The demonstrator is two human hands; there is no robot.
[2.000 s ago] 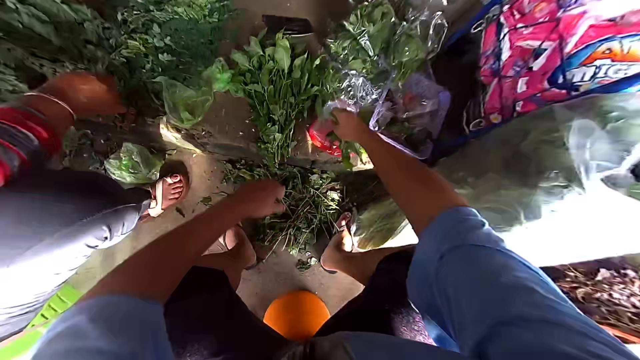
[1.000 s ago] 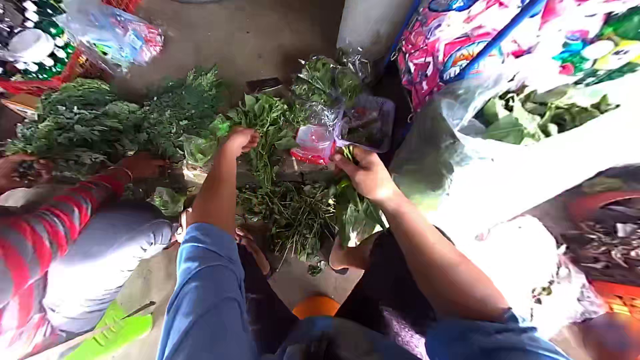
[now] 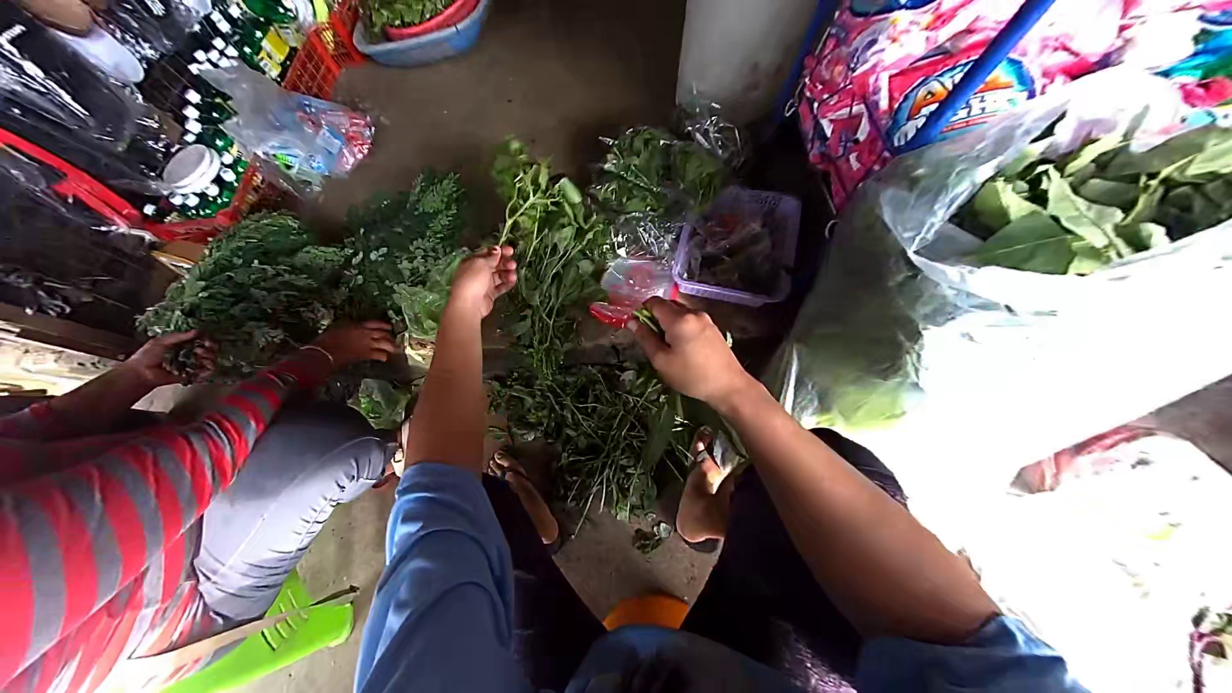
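Note:
My left hand (image 3: 484, 279) has its fingers around the stem of a leafy green sprig (image 3: 525, 197), above a pile of leafy stems (image 3: 558, 260). In my right hand (image 3: 683, 351) are some green stems, their leaves hanging below it toward my foot. A red item (image 3: 614, 314) shows just left of the right fingers, by a clear plastic bag (image 3: 640, 277); whether the hand touches it, I cannot tell. Cut greens (image 3: 616, 433) lie heaped on the ground between my feet.
A purple plastic basket (image 3: 791, 241) stands beyond my right hand. Farther right is a large clear bag of leaves (image 3: 857, 318). At left, a co-worker's hands (image 3: 356, 342) are at bunches of feathery greens (image 3: 260, 279). An orange object (image 3: 647, 611) sits between my legs.
My left hand has moved from over the leafy pile to its left side, where it holds a sprig. The co-worker's hands are now at the feathery greens. The view has shifted.

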